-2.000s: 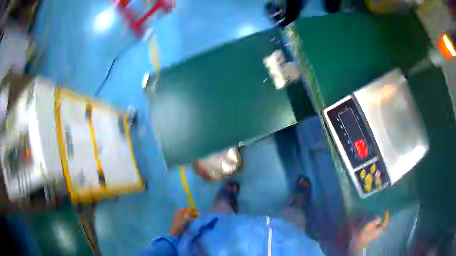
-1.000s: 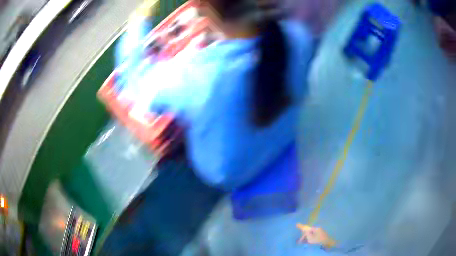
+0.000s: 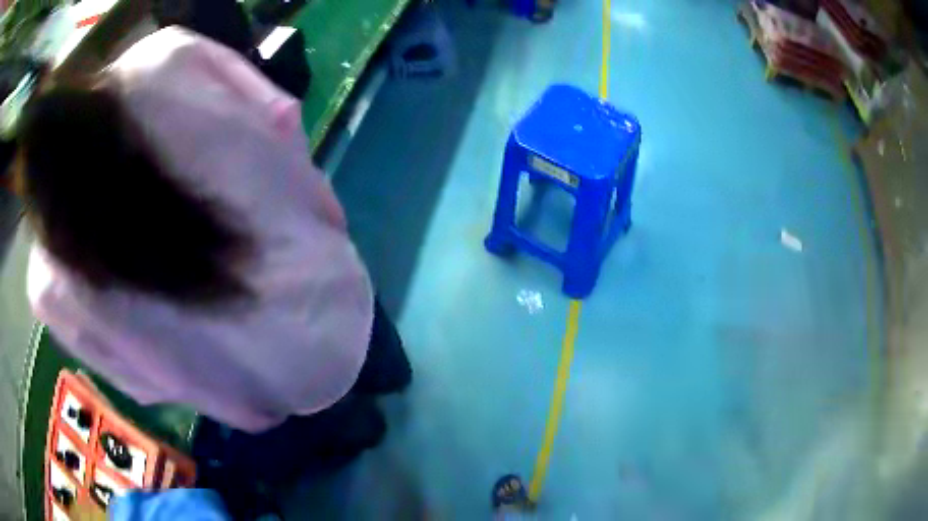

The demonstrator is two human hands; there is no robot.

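Observation:
A blue plastic stool [image 3: 578,132] stands upright on the blue floor ahead of me, over a yellow floor line. It has a square top, a pale label on one side and nothing on its seat. Neither my left hand nor my right hand is in the picture. A dark shoe tip [image 3: 509,493] shows at the bottom near the yellow line.
A person in a pink smock [image 3: 254,295] is on the left beside the green bench [image 3: 341,61]. An orange-red tray [image 3: 132,438] with dark watches is at lower left, by a blue sleeve [image 3: 173,505]. Stacked reddish bundles [image 3: 804,51] stand at upper right. Small scraps lie on the floor.
The view has moved along the floor towards the blue stool, which looks larger and nearer. The scale and the hand seen before are out of view. The pink-smocked person now shows at left.

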